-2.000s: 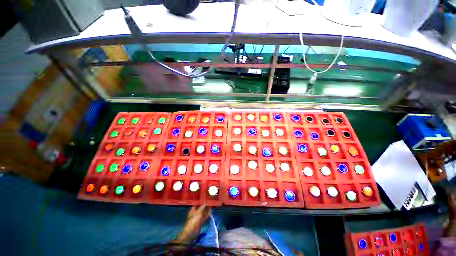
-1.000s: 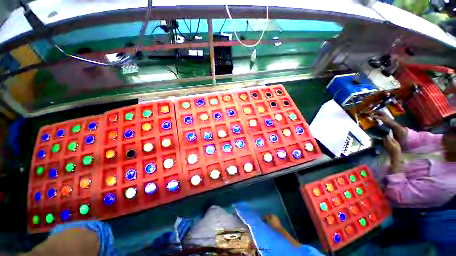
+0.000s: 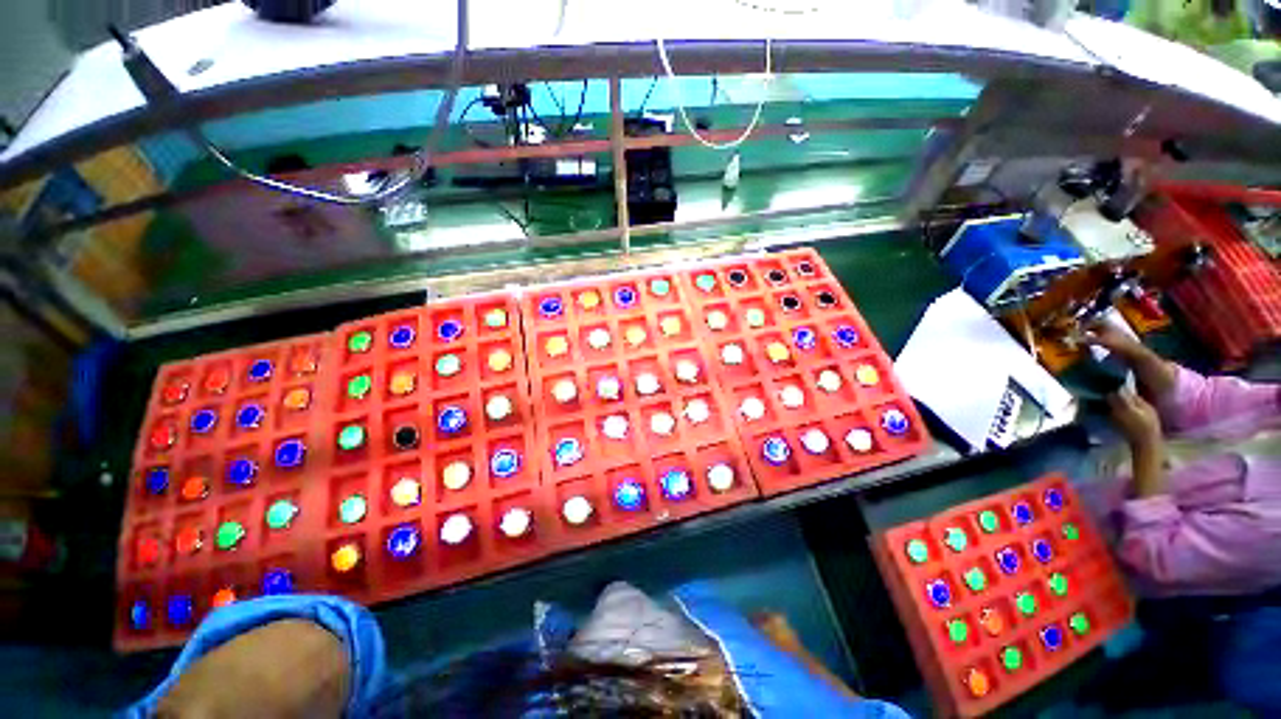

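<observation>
Red trays (image 3: 337,464) lie edge to edge on the dark green bench. Their square pockets hold round units (image 3: 455,528) glowing blue, green, white, orange or red; several at the far right corner and one further left are dark. My left sleeve and bare forearm (image 3: 253,674) are cut off at the lower left, over the trays' front edge; my left hand is not visible. A small blurred patch of skin (image 3: 790,643) shows beside blue cloth at the lower middle, perhaps my right hand or forearm; its fingers cannot be made out.
A separate red tray (image 3: 1000,597) of lit units is at the lower right. A person in pink sleeves (image 3: 1194,478) works at a fixture on the right. White papers (image 3: 976,368), a blue box (image 3: 1004,259) and stacked red trays (image 3: 1211,274) are nearby. A rail and white shelf (image 3: 590,25) stand behind.
The view has turned to the right, bringing in the pink-sleeved person and the whole separate tray. The hand at the trays' front edge is no longer visible. Many units have changed colour.
</observation>
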